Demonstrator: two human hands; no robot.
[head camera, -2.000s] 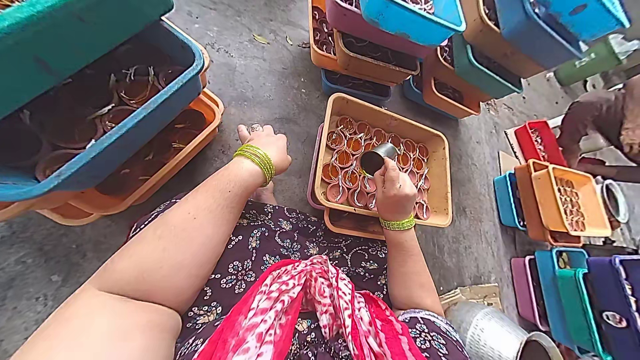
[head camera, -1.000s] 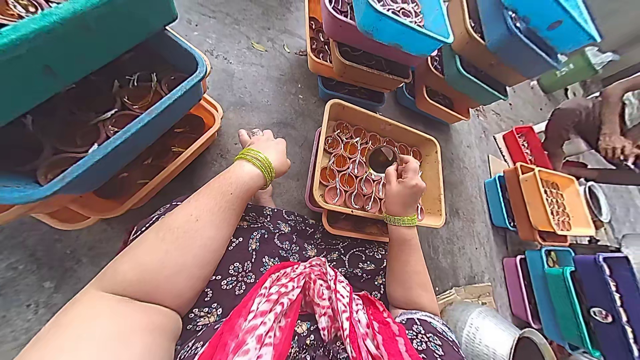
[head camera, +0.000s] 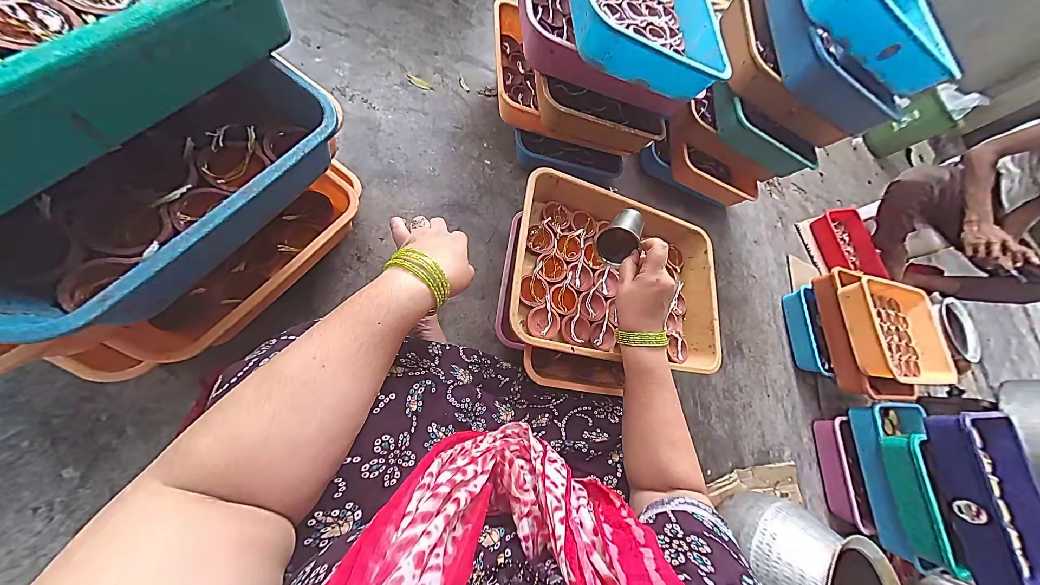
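Observation:
My right hand (head camera: 647, 292) holds a small metal cup (head camera: 620, 237), tilted over a yellow-orange plastic tray (head camera: 700, 325). Rows of small clay lamps (head camera: 562, 298) with white wicks lie in the tray; those toward the upper left hold an amber liquid, while lower ones look dry. Whether liquid is leaving the cup cannot be told. My left hand (head camera: 432, 253), its fingers loosely curled, is over my knee to the left of the tray and holds nothing that shows. Both wrists bear yellow-green bangles.
Stacked tubs of clay lamps stand at left, a blue one (head camera: 236, 213) among them, and beyond the tray, with a light-blue tub (head camera: 650, 49) on top. A metal pot (head camera: 776, 536) is at lower right. Another person's hands (head camera: 995, 244) are at far right, near an orange tray (head camera: 938, 349).
My right hand has shifted slightly over the tray, and the cup now tilts with its side showing. Amber liquid shows in lamps near the cup. My left hand has stayed in place.

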